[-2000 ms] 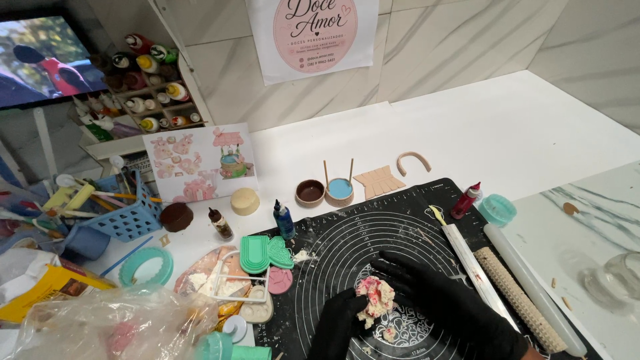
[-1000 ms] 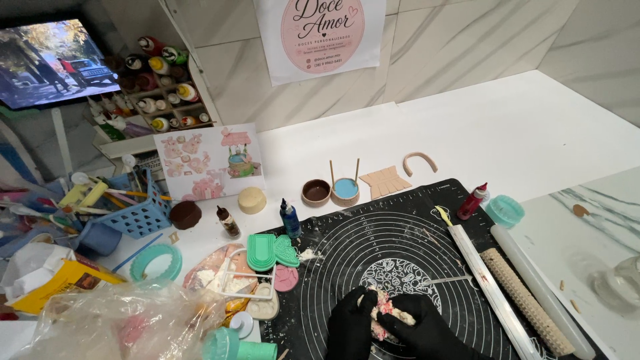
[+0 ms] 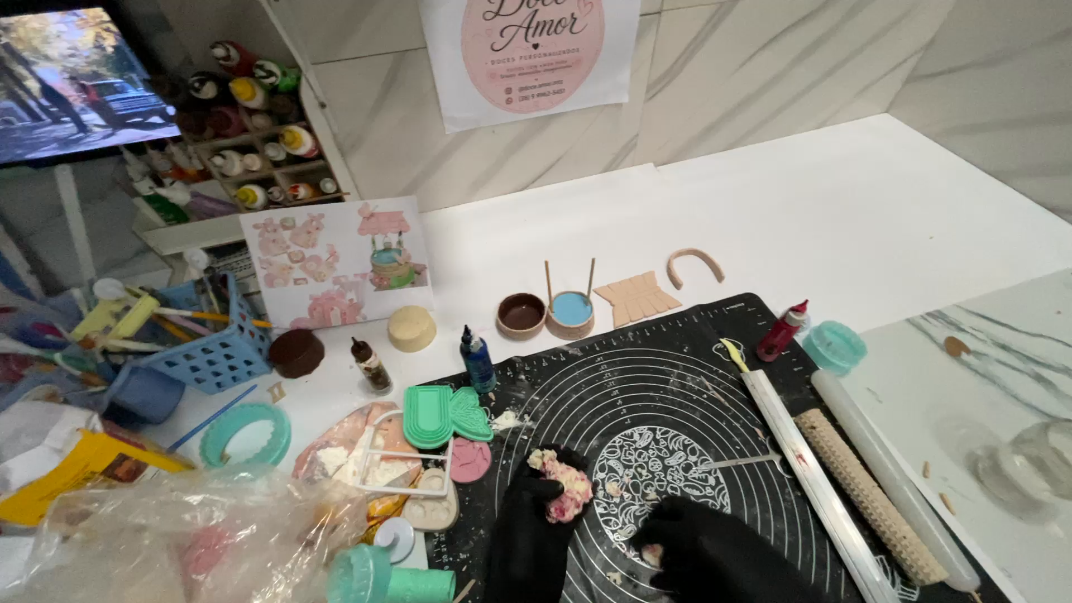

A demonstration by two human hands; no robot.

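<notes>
Both hands wear black gloves and are over a black work mat with white printed circles (image 3: 553,394). My left hand (image 3: 536,511) grips a crumbly lump of cream and pink dough (image 3: 571,490), its thumb pressed on it. Low to the right, my right hand (image 3: 695,544) is curled, with a small pale piece of dough (image 3: 651,554) at its fingertips. Crumbs lie on the mat between the hands. A green mold (image 3: 429,416) and a pink disc (image 3: 471,461) sit at the mat's left edge.
Right of the hands lie a textured rolling pin (image 3: 871,494), a smooth white rolling pin (image 3: 896,477) and a red dye bottle (image 3: 782,331). Behind stand a blue dye bottle (image 3: 477,360) and a small pot with blue filling (image 3: 573,310). A clear plastic bag (image 3: 184,536) lies at left.
The hands were together around the dough a second ago and are now apart. The lump has stayed in my left hand, while my right hand has moved off to the right.
</notes>
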